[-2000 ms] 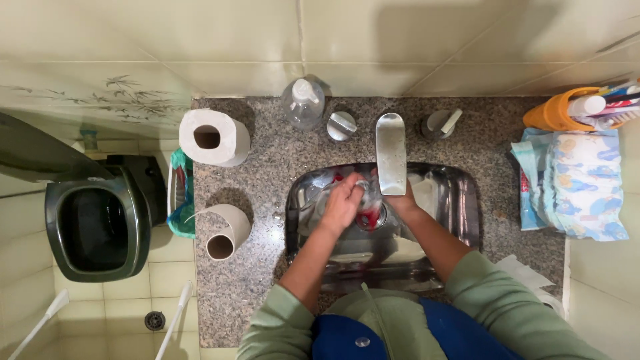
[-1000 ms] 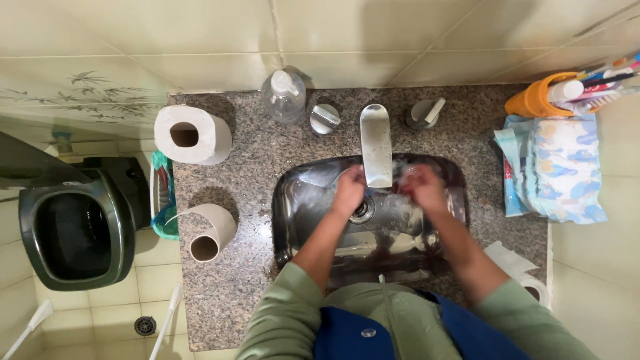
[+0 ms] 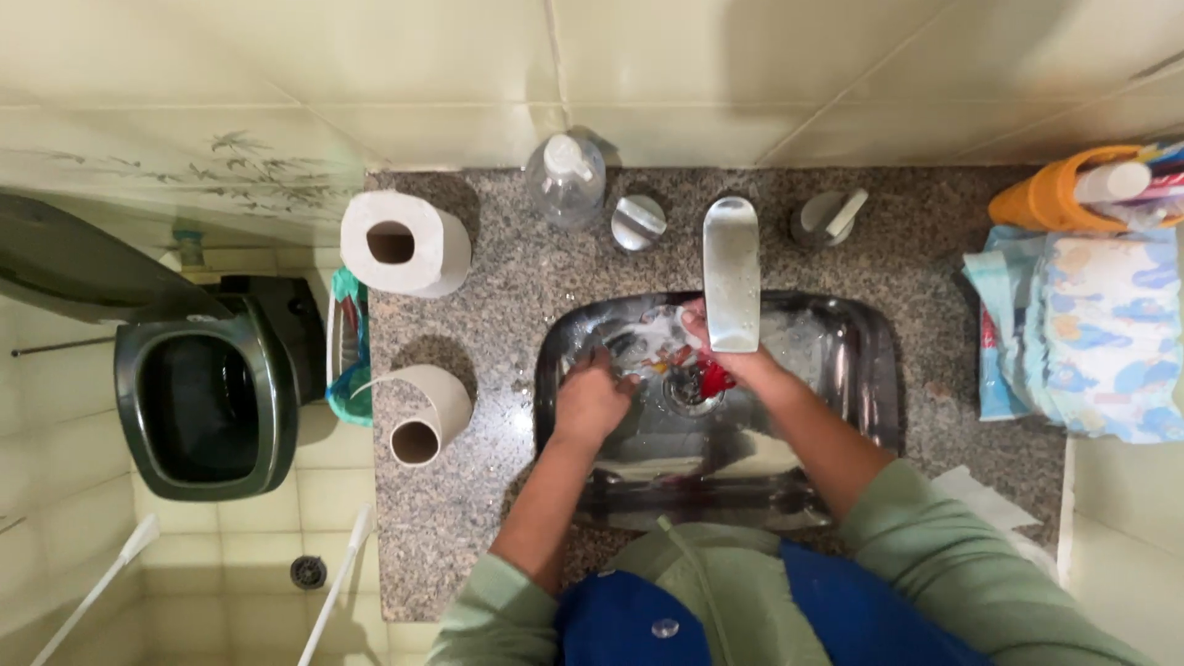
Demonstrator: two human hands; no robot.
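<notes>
Both my hands are inside the stainless steel sink basin (image 3: 740,462). My left hand (image 3: 592,393) is low at the basin's left side, its fingers apart beside a patch of white suds. Partly hidden beneath the metal faucet spout (image 3: 732,273), my right hand (image 3: 717,342) is next to a small wet object (image 3: 714,379) with red parts, near the drain (image 3: 689,388). More orange and white bits show between the hands; whether they belong to the same object, I cannot tell. The right fingers are largely covered by the spout, so their grip is unclear.
Two tap handles (image 3: 638,222) (image 3: 832,217) flank the spout. A clear pump bottle (image 3: 566,185) stands behind. Paper rolls (image 3: 444,245) (image 3: 444,398) are at the left counter edge. Diapers (image 3: 1105,333) and an orange cup (image 3: 1027,194) sit right. A dark toilet (image 3: 277,407) is left.
My hands were apart on either side of the spout a second ago; now my right hand is lower under the spout and the red object shows near the drain. The left hand has moved left.
</notes>
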